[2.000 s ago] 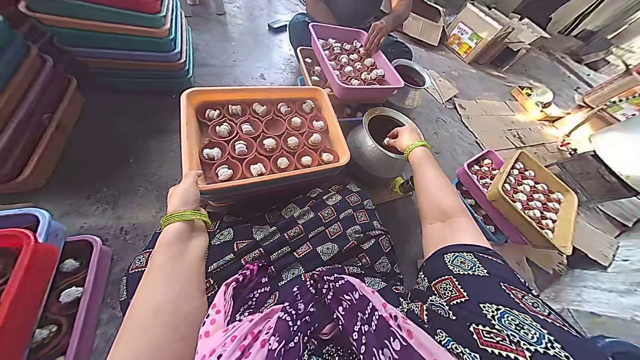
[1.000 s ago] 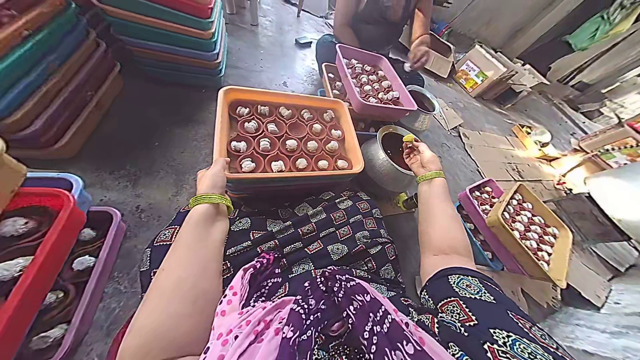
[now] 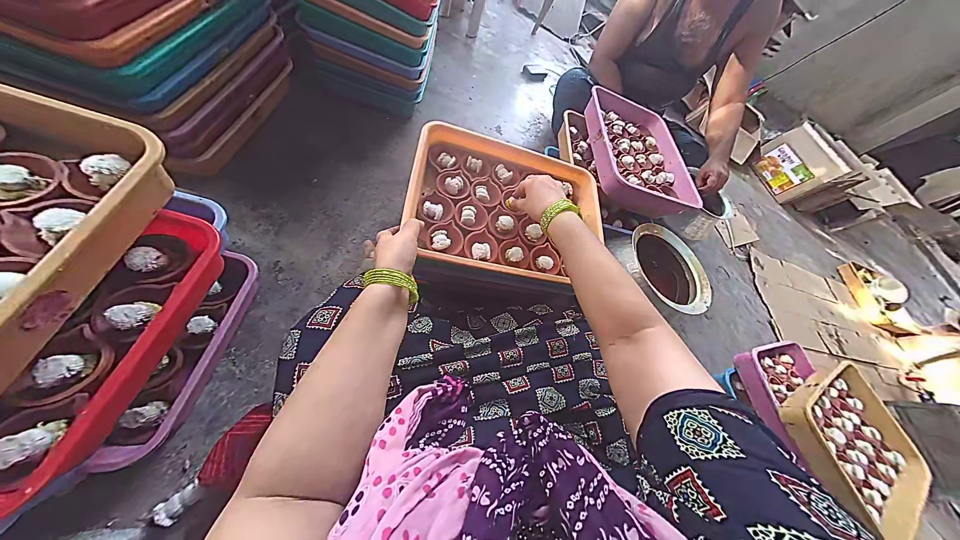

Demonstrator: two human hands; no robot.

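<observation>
An orange plastic tray (image 3: 501,268) rests on other trays in front of my lap, filled with small clay cups (image 3: 480,245) that hold white tufts. My left hand (image 3: 395,249) grips the tray's near left corner. Over the cups at the right of the tray is my right hand (image 3: 537,196), fingertips bent down into a cup; whether they pinch anything is hidden. Just right of the tray stands a metal pot (image 3: 701,296) with dark liquid inside.
Stacked coloured trays (image 3: 225,139) rise at the upper left, with filled trays (image 3: 214,259) below. A person (image 3: 675,52) sits opposite behind a pink tray (image 3: 694,201), one hand near another pot. Flattened cardboard (image 3: 795,292) and a yellow tray (image 3: 919,480) lie at the right.
My right hand has moved left from the pot to the cups in the orange tray. My left hand stays on the tray. The other person's hand has lowered toward the farther pot.
</observation>
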